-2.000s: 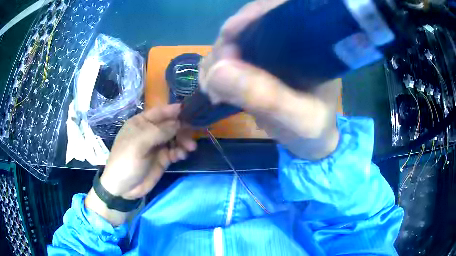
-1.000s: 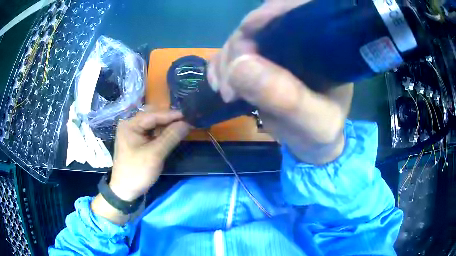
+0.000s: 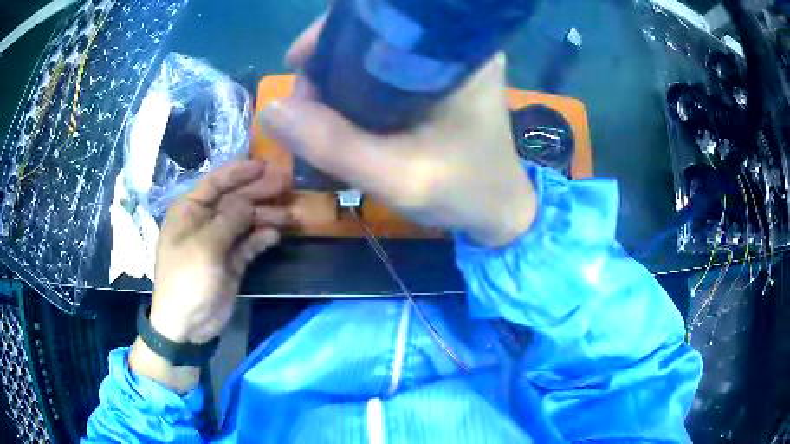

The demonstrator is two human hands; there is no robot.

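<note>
My right hand [image 3: 407, 156] is wrapped around the thick dark electric screwdriver [image 3: 390, 65], held over the middle of the orange fixture [image 3: 316, 212]. The tool's bit is hidden. My left hand [image 3: 216, 234] is by the fixture's left edge, fingers loosely bent and apart, with nothing visible in it. A small silver wired part [image 3: 350, 199] lies at the fixture's front edge, with thin lead wires [image 3: 398, 282] trailing onto the blue garment. A round black module [image 3: 543, 136] sits at the fixture's right end. The left module position is mostly hidden by my right hand.
A crumpled clear plastic bag [image 3: 227, 108] and white paper [image 3: 130, 247] lie left of the fixture. A clear small-part tray [image 3: 65, 165] is at far left. A tray with black round parts [image 3: 693, 113] and wired parts is at right. A small dark strip [image 3: 567, 48] lies beyond the fixture.
My right hand and the screwdriver have moved left and become more upright, uncovering the right module and the silver part. My left hand has drawn back left, its fingers opened from their pinch.
</note>
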